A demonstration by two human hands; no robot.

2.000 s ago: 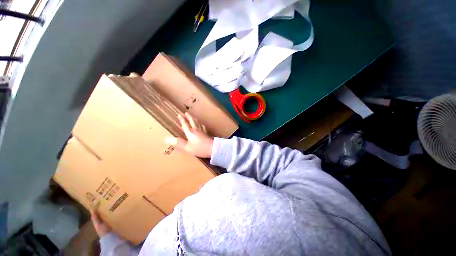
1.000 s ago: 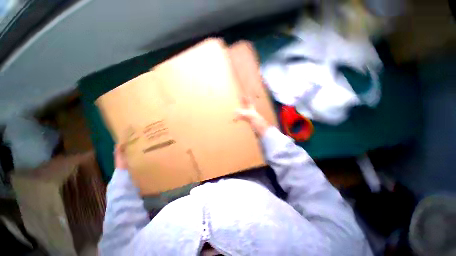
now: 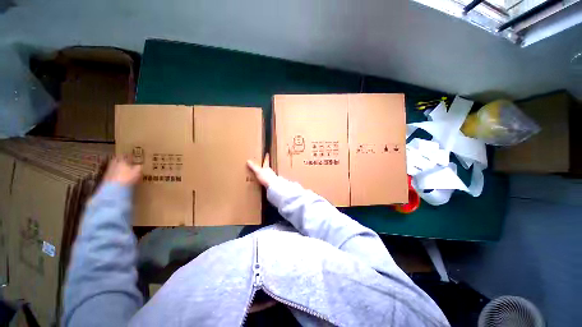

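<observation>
A flat carton point(image 3: 220, 137) with black print lies at the left part of the green table, its front edge near my body. My left hand point(image 3: 121, 171) is at its left edge, slightly blurred. My right hand point(image 3: 260, 171) is on its right edge, with fingers on the top face. A second flat carton point(image 3: 376, 121) lies just to the right, apparently on others. A heaped white label strip point(image 3: 437, 159) lies right of it. A red tape dispenser point(image 3: 410, 199) is partly hidden under the second carton's corner.
Folded cartons point(image 3: 38, 211) stand at the lower left, one with a white label. An open brown box point(image 3: 92, 96) is at the table's left end. A clear bag with yellow contents point(image 3: 501, 122), another box point(image 3: 539, 137) and a fan point(image 3: 510, 313) are at right.
The view has turned and straightened. The held carton has moved left, off the other flat cartons, and now lies beside them. Both hands are still at its sides.
</observation>
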